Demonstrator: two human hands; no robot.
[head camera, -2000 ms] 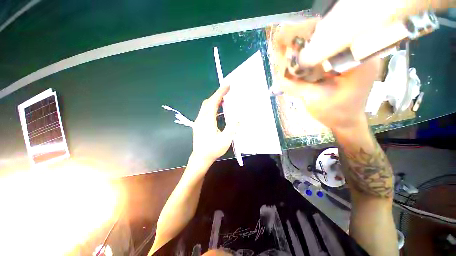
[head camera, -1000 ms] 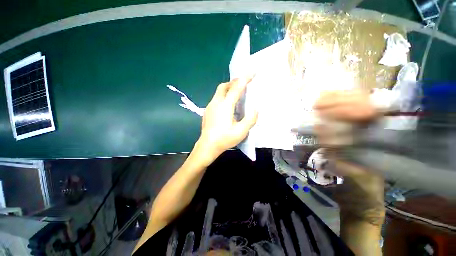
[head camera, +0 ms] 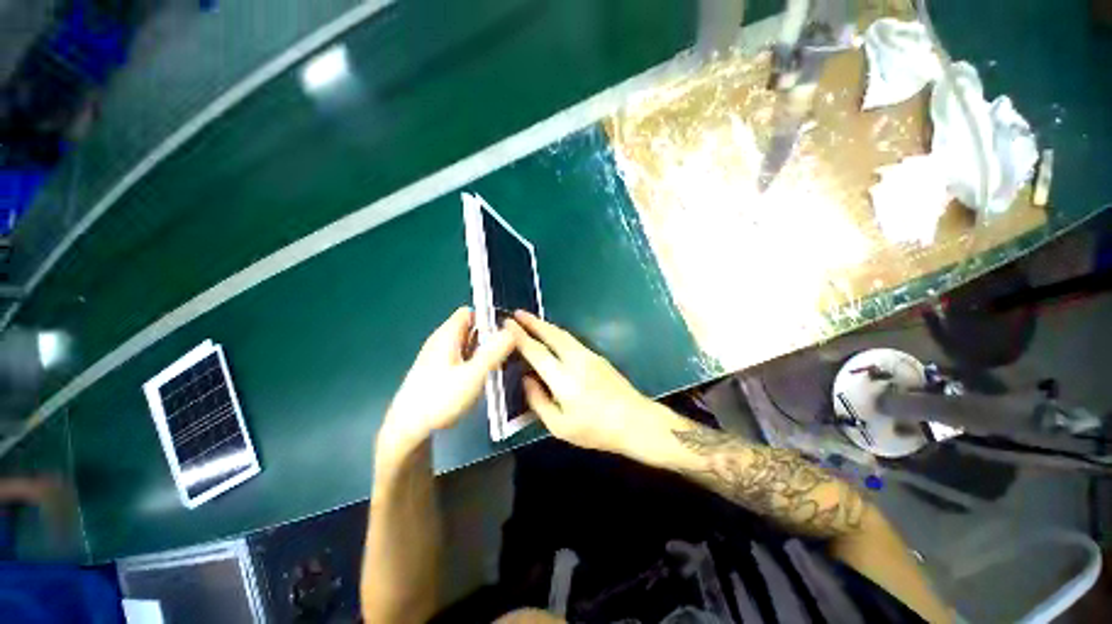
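A solar panel (head camera: pixel 512 260) with dark cells and a white border stands tilted in front of me, its dark face turned right. A white sheet or second panel edge (head camera: pixel 476 250) lies close along its left side. My left hand (head camera: pixel 441 372) grips it from the left near its middle. My right hand (head camera: pixel 571 380) holds it from the right, fingers on the dark face. The fingertips of both hands nearly meet and hide the middle. No cable is clearly visible.
Another panel (head camera: pixel 201 421) lies at left, apparently overlapping one beneath. The glue-covered cardboard mat (head camera: pixel 659 134) is at right with crumpled white pieces (head camera: pixel 969 140). A blurred grey tool (head camera: pixel 795 73) is over the mat. A round white object (head camera: pixel 880 402) is below the bench edge.
My right hand has let go of the grey tool and come to the panel. The white sheets have moved left and closed together, and the dark face now shows. The view has shifted.
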